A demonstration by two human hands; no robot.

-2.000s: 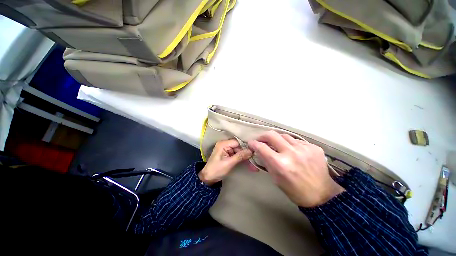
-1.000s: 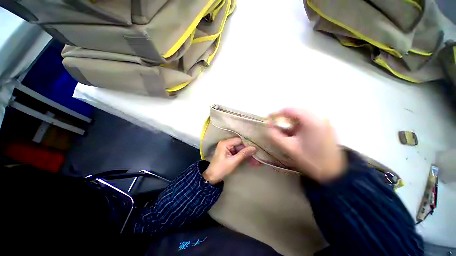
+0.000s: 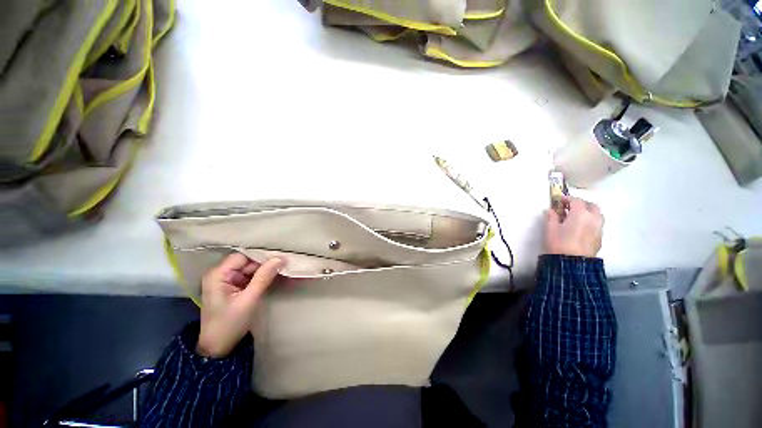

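Observation:
The beige bag body (image 3: 359,318) lies over the lap and the table's front edge, its mouth partly open towards the table. Two small round metal snaps show near the middle, one on the mouth panel (image 3: 334,245) and one on the front pocket edge. My left hand (image 3: 231,303) pinches the pale-edged front pocket flap between thumb and fingers. My right hand (image 3: 575,227) is off the bag at the right and holds a short pale flat tool (image 3: 557,185) at the table surface; its type cannot be told.
A yellow-brown block (image 3: 502,150) and a slim pale pointed tool on dark cord (image 3: 458,178) lie beyond the bag. A white pot (image 3: 586,155) with dark things on top stands near my right hand. Yellow-edged bags (image 3: 79,109) are stacked left, with more at the far side and right.
The view has swung right, bringing the white pot into sight. My right hand has left the bag for the pale tool at the right. My left hand still pinches the bag's edge.

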